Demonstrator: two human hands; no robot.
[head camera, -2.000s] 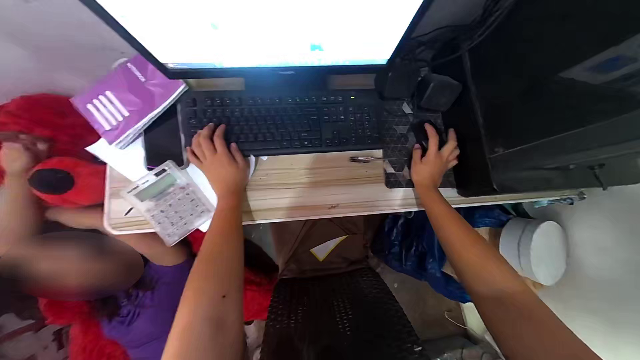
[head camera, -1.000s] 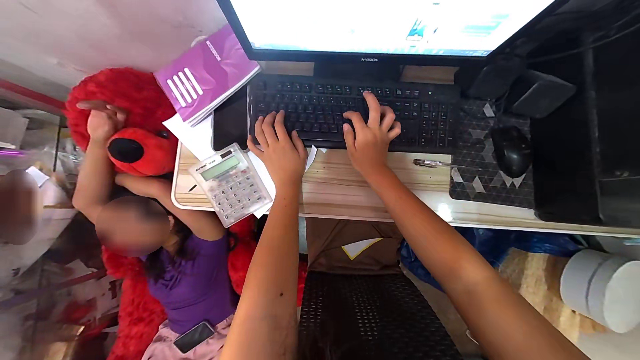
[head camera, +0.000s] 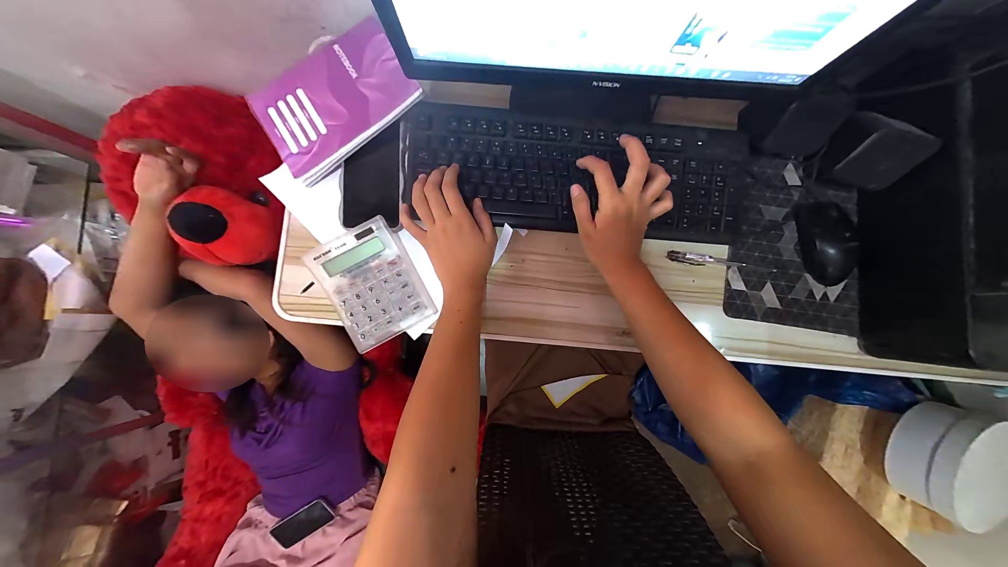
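My left hand (head camera: 453, 232) rests on the lower left part of a black computer keyboard (head camera: 524, 169), fingers apart and holding nothing. My right hand (head camera: 622, 209) is over the keyboard's right part, its fingers spread and bent above the keys, also without anything in it. Behind the keyboard stands a lit monitor (head camera: 606, 84). A clear-cased calculator (head camera: 374, 287) lies left of my left hand, partly on white paper (head camera: 303, 205). Farther right, a black mouse (head camera: 825, 242) sits on a patterned mouse pad (head camera: 776, 276), with a pen (head camera: 697, 258) to its left.
A purple notebook (head camera: 335, 98) and a dark phone (head camera: 372, 177) lie left of the keyboard. Black speakers (head camera: 878, 150) stand at right. Beyond the desk's left end, a person in purple (head camera: 303, 437) leans on a red plush bear (head camera: 189, 118), a phone (head camera: 302, 524) on the lap.
Two seconds ago my right hand was on the mouse; it has since moved left to the keyboard. My left hand stays at the keyboard's left part. The view has shifted.
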